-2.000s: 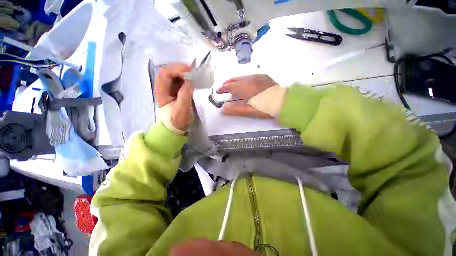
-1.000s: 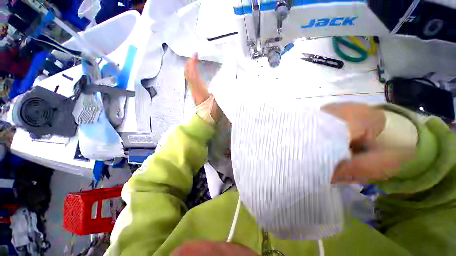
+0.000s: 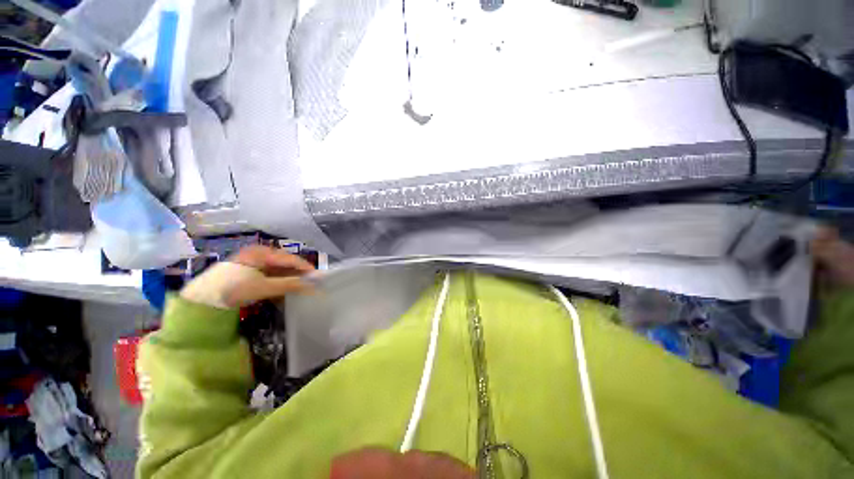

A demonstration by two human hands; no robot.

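A light grey cloth piece is stretched sideways in front of my body, just below the table edge, with its folded edge running between my hands. My left hand pinches its left end between thumb and fingers. My right hand is at its right end, partly cut off by the picture's right edge. More grey fabric hangs below the left part and is blurred. The white machine bed lies beyond the cloth; the needle area is out of view.
A ruler strip runs along the near table edge. Grey cut pieces lie on the left. Blue-grey bundled parts hang at far left. Black snips are at the top; a black device with cable is right. A red basket stands lower left.
The view has tilted down, away from the machine head. My hands have moved apart and down toward my body. The ribbed piece in front of my right hand is replaced by the stretched grey cloth.
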